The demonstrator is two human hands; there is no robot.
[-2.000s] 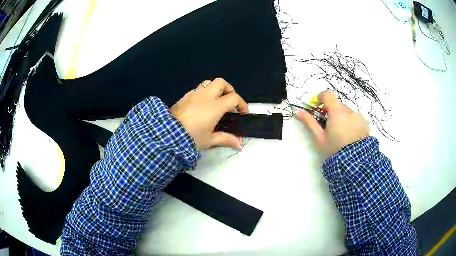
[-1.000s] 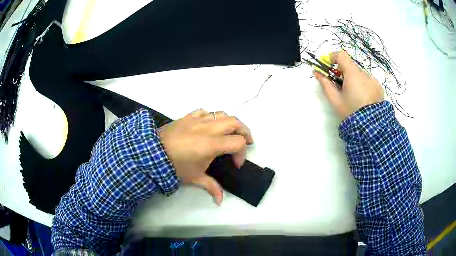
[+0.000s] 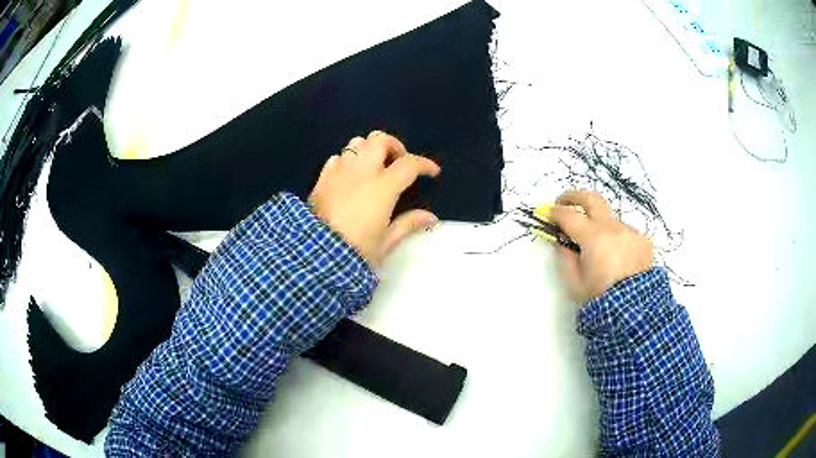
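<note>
A large fanned stack of black fabric pieces (image 3: 358, 98) spreads across the table, with thread tails (image 3: 503, 67) along its right edge. My left hand (image 3: 371, 192) lies at the stack's lower edge, thumb and fingers curved apart; whether it grips a strip there cannot be told. My right hand (image 3: 604, 241) holds thread snips (image 3: 548, 228) with yellow grips, blades pointing left near the stack's lower right corner. A separate black strip pile (image 3: 398, 371) lies nearer me, partly under my left sleeve. A loose thread (image 3: 492, 250) lies left of the snips.
A tangled pile of cut threads (image 3: 617, 174) lies beyond my right hand. A black adapter (image 3: 750, 56) with thin cable and a white and blue power strip (image 3: 693, 27) are at upper right. A dark stringy bundle (image 3: 22, 170) is at far left. The white table (image 3: 528, 358) curves towards me.
My left hand has left the nearer strip pile and moved up to the large stack. The strip it held in the oldest frame is no longer in it. My right hand still holds the snips.
</note>
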